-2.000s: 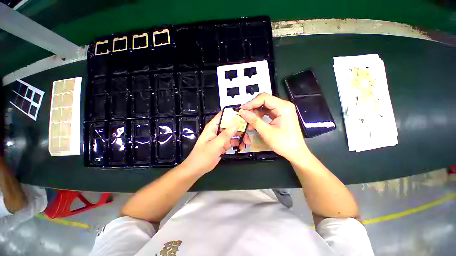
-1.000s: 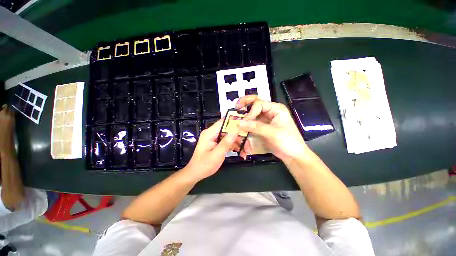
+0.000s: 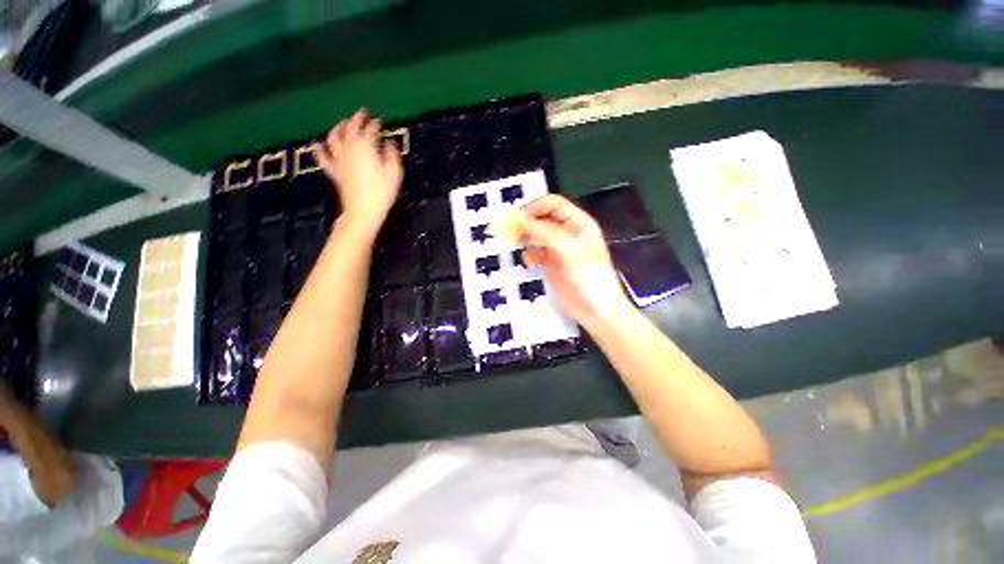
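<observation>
My left hand (image 3: pixel 361 171), slightly blurred, is over the top row of the black blister tray (image 3: pixel 253 248), fingers apart. A yellow-outlined black frame (image 3: pixel 399 140) shows at its right side; whether my fingers touch it is unclear. More yellow-outlined frames (image 3: pixel 272 166) lie in pockets left of the hand. My right hand (image 3: pixel 567 253) pinches a small pale-tan piece (image 3: pixel 510 226) between thumb and fingertips, over the white adhesive sheet (image 3: pixel 477 314). That sheet has dark notched square holes and lies on the tray's right part; my right fingers hide some of it.
A dark glossy block (image 3: pixel 639 245) lies right of the tray, partly behind my right hand. A white sheet stack (image 3: pixel 760 237) with tan scraps is farther right. A tan adhesive sheet (image 3: pixel 165 308) and a white lattice (image 3: pixel 88 280) are at left. Another person's arm (image 3: pixel 39 446) shows at far left.
The black frame has left my right hand's area. My left hand has moved up-left to the tray's top row, where another yellow outline now shows. My right hand stays over the sheet with the tan piece.
</observation>
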